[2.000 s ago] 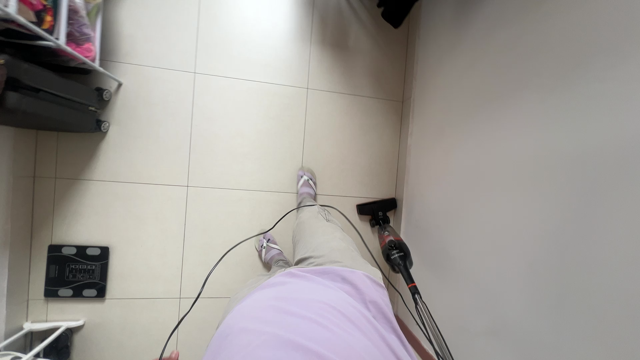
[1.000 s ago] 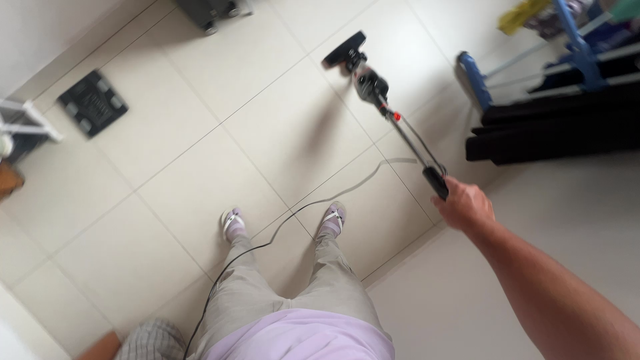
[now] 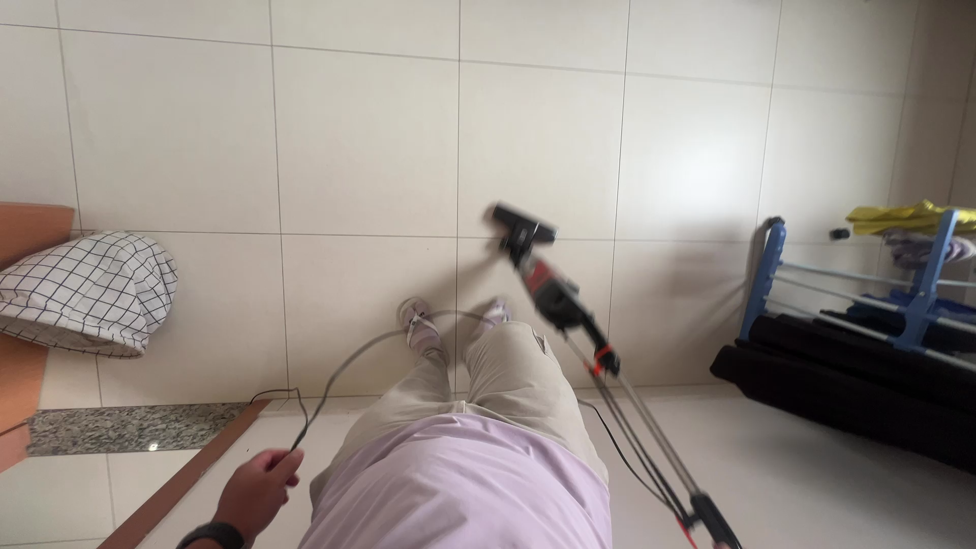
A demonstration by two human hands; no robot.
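A black power cord (image 3: 347,362) is pinched between the thumb and fingers of my left hand (image 3: 263,488), low and left of my body. From there it curves over my feet. A stick vacuum cleaner (image 3: 555,293) in black, grey and red slants across the right of my legs, its floor head (image 3: 524,223) in front of my feet. Only a sliver of my right hand (image 3: 720,545) shows at the bottom edge, against the black handle (image 3: 713,518); most of that hand is out of frame.
At the right stands a blue and white drying rack (image 3: 762,278) hung with dark and yellow cloths. A checked fabric item (image 3: 99,293) rests by an orange-brown wooden door or panel (image 3: 34,374) at the left. A granite threshold (image 3: 137,427) lies beside a brown frame. Pale floor tiles (image 3: 366,145) stretch ahead.
The view has turned strongly. My left hand with the cord has come into view. The vacuum, held out by my right hand one second ago, now slants close beside my legs.
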